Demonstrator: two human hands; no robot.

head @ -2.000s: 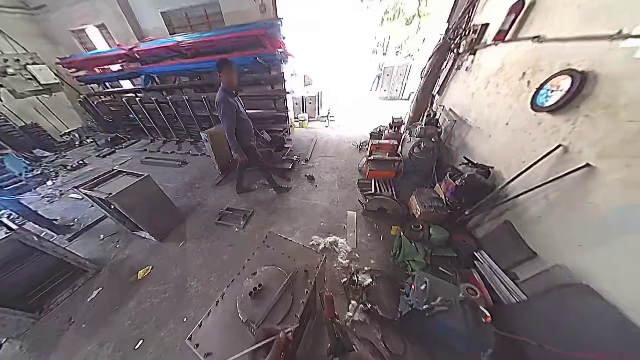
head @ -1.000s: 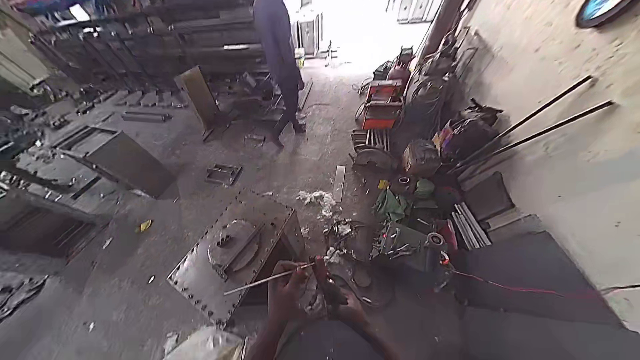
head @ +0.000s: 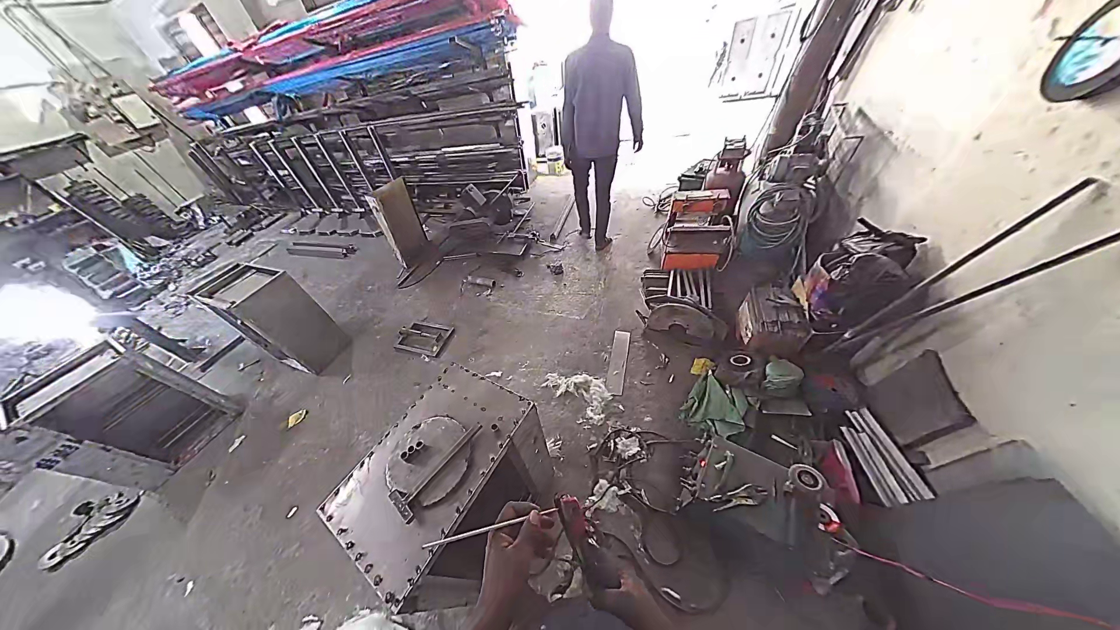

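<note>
My left hand (head: 522, 547) is closed on a thin welding rod (head: 486, 530), which points left over the edge of a metal box. Beside it, my right hand (head: 612, 573) grips an electrode holder (head: 573, 525), dark with a reddish tip, and the rod's right end meets that tip. Just left of my hands stands the metal box (head: 376, 516), its top flange lined with bolts. On its top lie a round plate (head: 429, 459), short pipe pieces (head: 413, 451) and a flat metal bar (head: 444, 464).
A person (head: 602, 114) stands near the bright doorway. Orange welding machines (head: 696, 232), a cut-off saw (head: 685, 322) and a green cloth (head: 715, 404) line the right side. Cables (head: 652, 525) lie on the floor beside my hands. Metal cabinets (head: 289, 324) stand at left, with a bright glare behind.
The other person has walked from the rack area to the doorway. My hands, low in view before, now show the rod and holder together. The view has shifted.
</note>
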